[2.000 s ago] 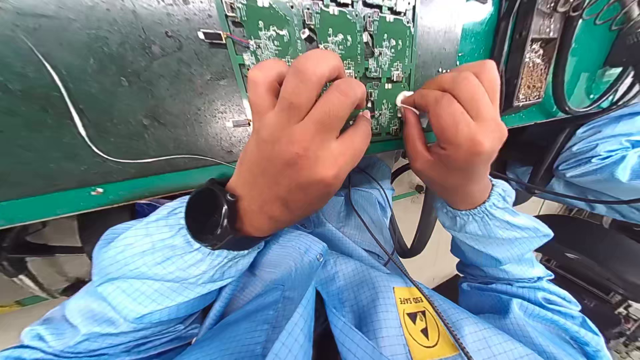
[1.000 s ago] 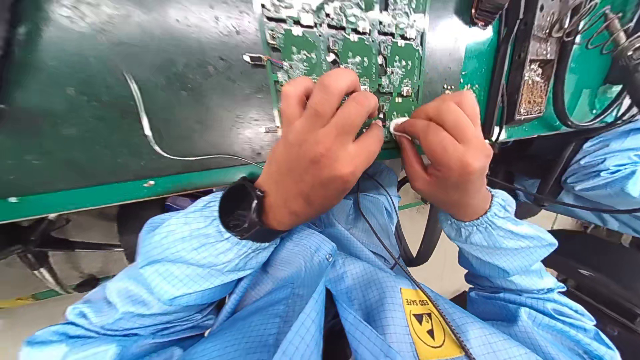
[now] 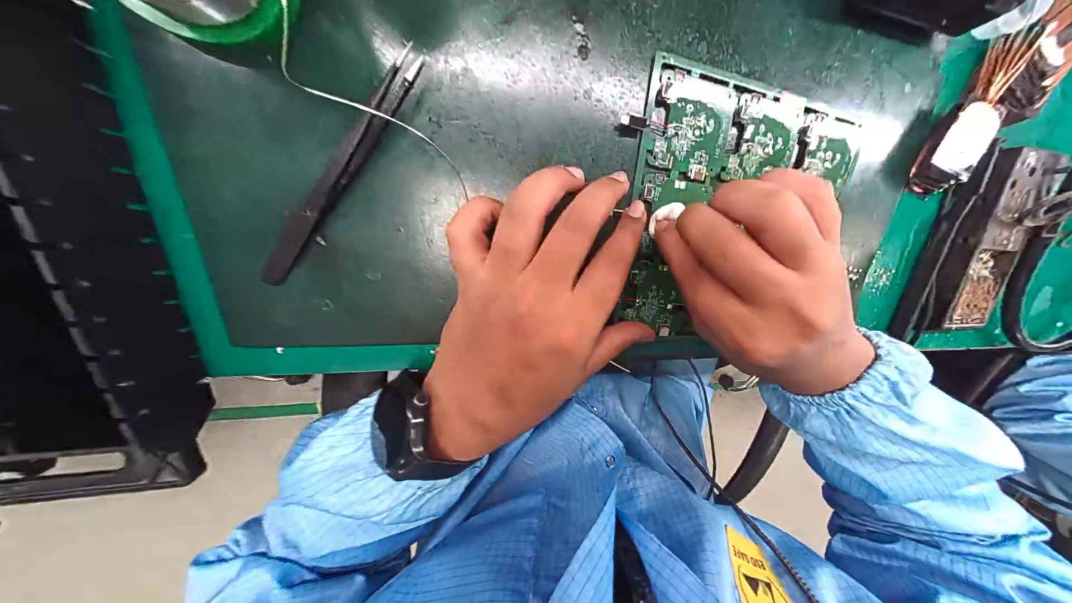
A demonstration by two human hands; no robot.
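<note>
A panel of green printed circuit boards [image 3: 699, 117] lies on the dark green mat, partly covered by both hands. My right hand [image 3: 766, 268] pinches a small white wad [image 3: 667, 216], which looks like cotton or cloth, against the left part of the panel. My left hand [image 3: 540, 293] is spread, its fingertips at the panel's left edge beside the wad and its thumb near the lower edge. Whether it grips anything is hidden. A thin white wire [image 3: 368, 109] runs from the upper left to my left fingers. A small connector [image 3: 635, 122] on short leads sticks out from the panel's left side.
Black tweezers [image 3: 343, 172] lie on the mat at left, below a green ring-shaped object [image 3: 222, 32]. A black rack [image 3: 92, 251] stands at far left. At right are a metal tray [image 3: 992, 260], black cables and a bundle of copper-coloured wires [image 3: 1017, 54]. A person's blue sleeve [image 3: 1034, 419] shows at right.
The view has swung, so the tweezers and the rack now show at left. My right hand keeps its pinch on the white wad, which is now farther up the panel. My left fingers are more spread.
</note>
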